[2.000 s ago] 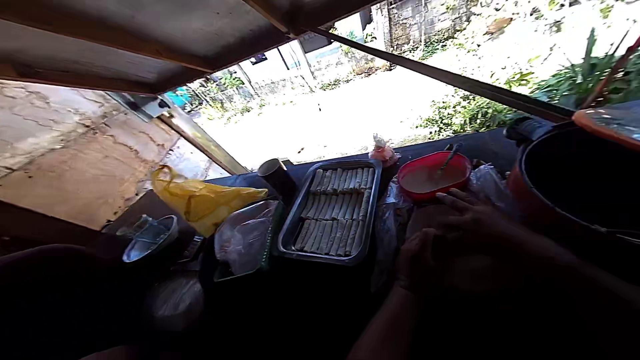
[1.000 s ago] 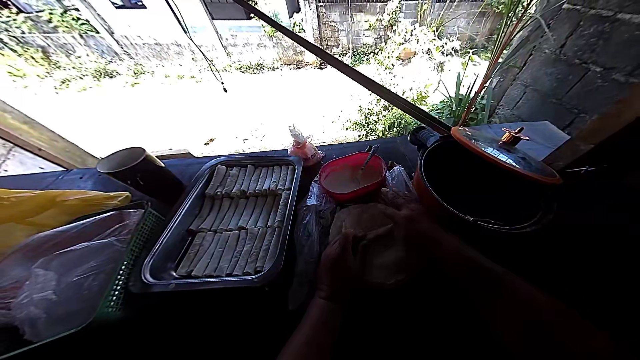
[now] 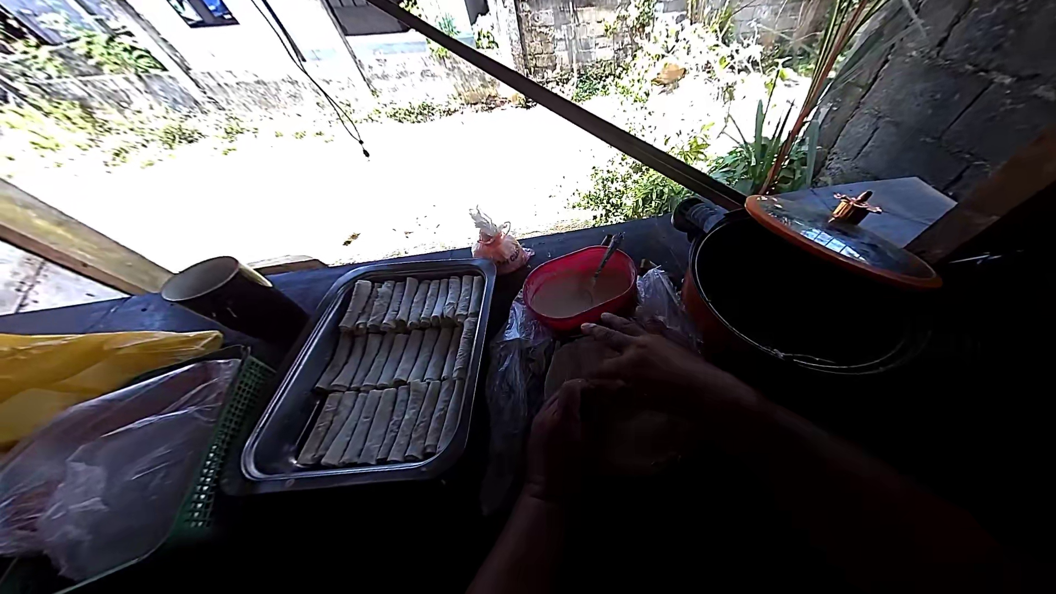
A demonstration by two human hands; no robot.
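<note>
My left hand (image 3: 561, 441) is at a round, pale wrapper sheet (image 3: 577, 363) in dark shade below the red bowl; whether its fingers grip the sheet is too dark to tell. Over the same sheet my right hand (image 3: 652, 363) lies with its fingers spread toward the left. The red plastic bowl (image 3: 538, 312) holds a pale liquid and a spoon (image 3: 609, 254). To the left, a metal tray (image 3: 268, 445) holds three rows of rolled wrappers (image 3: 400, 355). A clear plastic bag (image 3: 511, 371) lies between the tray and my left hand.
A large pot (image 3: 701, 305) with a glass lid (image 3: 833, 239) resting on its rim stands right. A small tied bag (image 3: 499, 247) sits behind the tray. Left are a dark cylindrical container (image 3: 239, 301), a yellow bag (image 3: 107, 355) and a green basket (image 3: 219, 445) with plastic-covered contents.
The view has swung to the right since the earliest frame, bringing the whole pot lid into sight. Both hands stay by the sheet below the bowl, with small shifts of the fingers.
</note>
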